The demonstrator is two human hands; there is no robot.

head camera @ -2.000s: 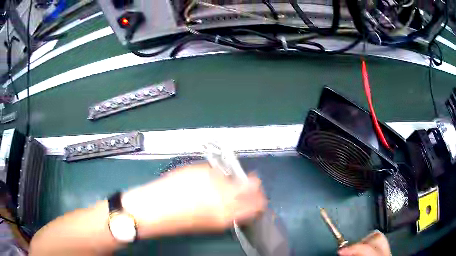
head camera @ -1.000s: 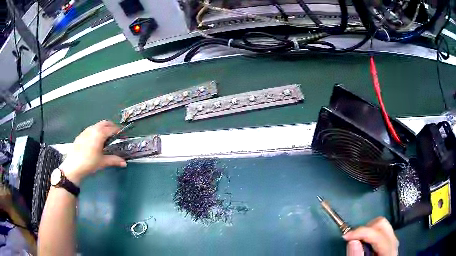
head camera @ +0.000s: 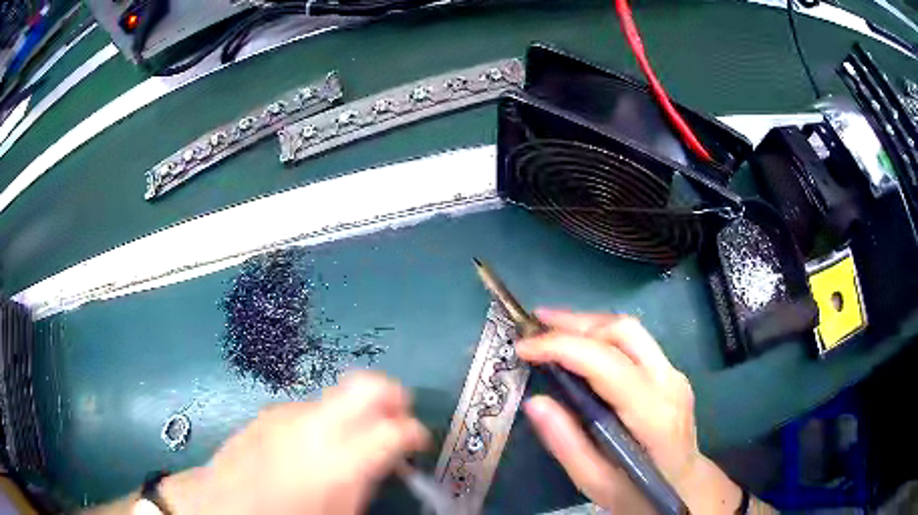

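My right hand [head camera: 614, 402] holds a soldering iron [head camera: 594, 407] with a black handle and brass-coloured barrel, its tip pointing up and left. A grey fixture strip [head camera: 479, 422] with a row of small round parts lies on the near green mat, its upper end just under the iron's barrel. My left hand [head camera: 312, 453] is blurred, left of the strip, and holds a greyish metal tool [head camera: 428, 490], probably tweezers, close to the strip's lower part. The left fingertips are too blurred to see in detail. A dark pile of tiny components [head camera: 270, 322] lies left of the strip.
Two more strips [head camera: 247, 136] [head camera: 403, 109] lie beyond the white rail [head camera: 302, 206]. A black fan [head camera: 604, 191] stands at right, with a red cable [head camera: 659, 80] behind. Right of it are a speckled tray [head camera: 750, 272] and yellow sponge [head camera: 837, 302]. A small ring [head camera: 176, 431] lies lower left.
The view has shifted right. My left hand has moved from the strip on the rail to the near mat. A strip now lies between my hands, and the rail is bare of strips.
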